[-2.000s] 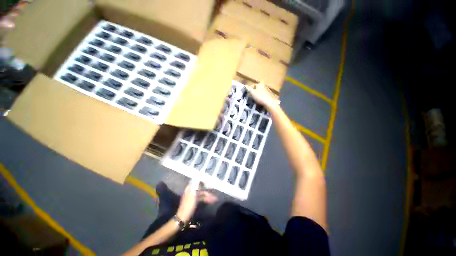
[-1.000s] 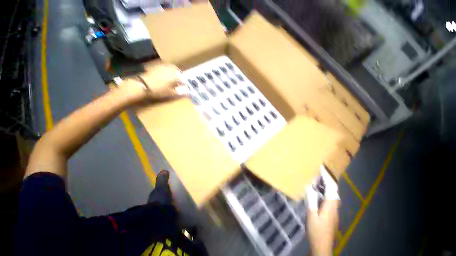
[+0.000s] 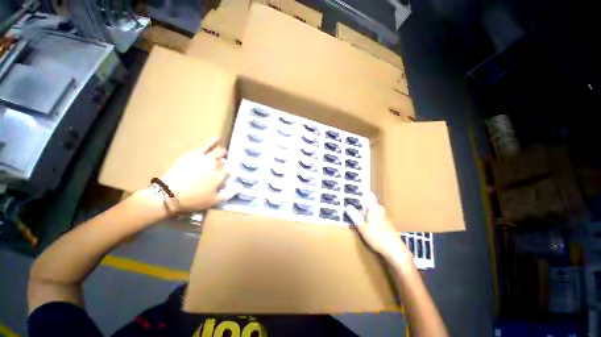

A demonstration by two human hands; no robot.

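An open tan carton stands in front of me with its flaps spread. A white packing tray lies level in its opening, with rows of pockets holding dark curved pieces. My left hand grips the tray's left edge near the lower left corner, its fingers bent. My right hand grips the tray's lower right corner, reaching over the near flap. What lies under the tray is hidden. Part of a second filled tray shows outside the carton, below the right flap.
Closed cartons with dark print stand behind the open carton. A grey metal machine or bench is at the left. Yellow lines cross the grey floor. Blurred stacked goods stand in the dark area at the right.
The view has turned and the carton now faces me squarely. My right hand has moved from the tray outside to the tray in the carton. My left hand stays at that tray's edge.
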